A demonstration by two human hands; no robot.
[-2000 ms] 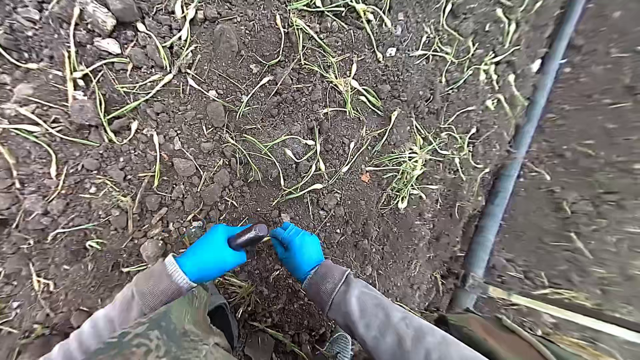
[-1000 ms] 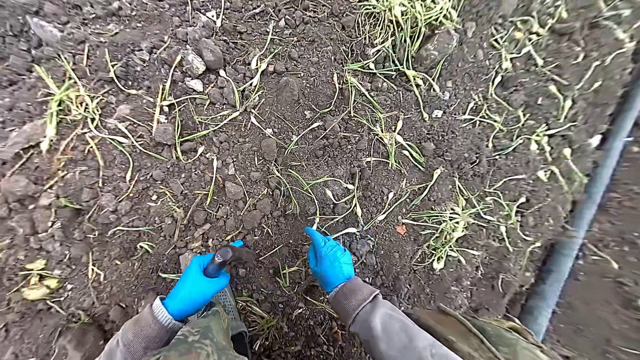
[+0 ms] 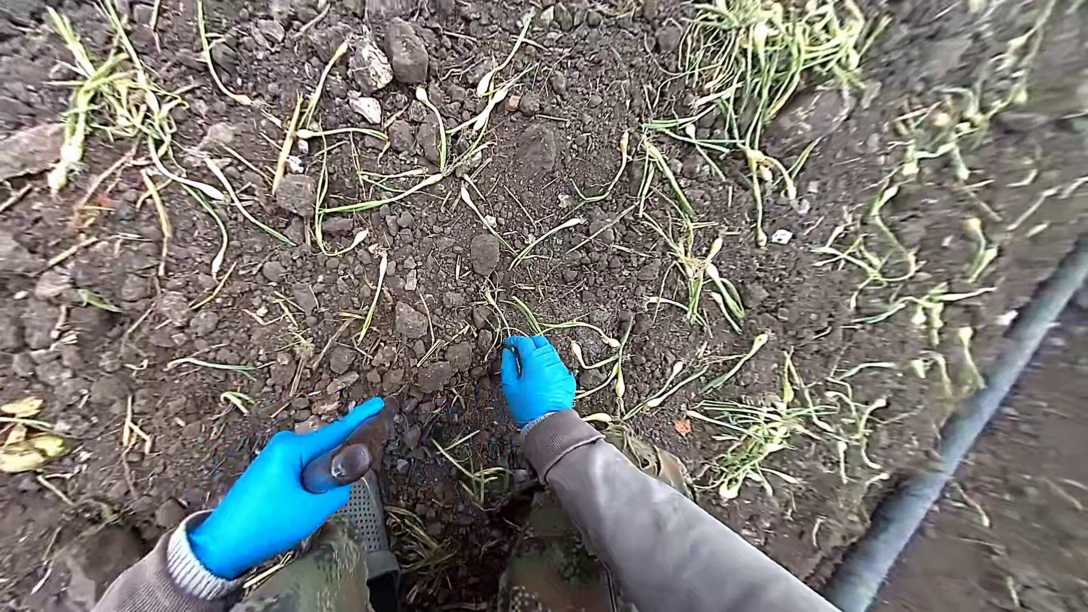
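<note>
My left hand (image 3: 272, 501), in a blue glove, is closed around the dark handle of a tool (image 3: 340, 466); the tool's working end is hard to make out against the soil. Up and to the right, my right hand (image 3: 537, 382), also gloved in blue, reaches down to the soil with its fingertips at the leaves of a small bulb plant (image 3: 529, 316). Whether the fingers grip it cannot be seen. Just right of that hand, several loose bulb plants with pale bulbs (image 3: 619, 378) lie on the dirt.
Pulled plants lie in a large heap (image 3: 765, 59) at the top right, a clump (image 3: 756, 433) at the right and another (image 3: 93, 102) at the upper left. A grey pipe (image 3: 977, 433) runs diagonally along the right. Stones (image 3: 406, 53) dot the soil, and a shoe (image 3: 367, 518) shows below.
My hands were close together two seconds ago and are now apart. Since one second ago, the right hand's fingers have gone down to the soil. The view has shifted, showing more ground ahead.
</note>
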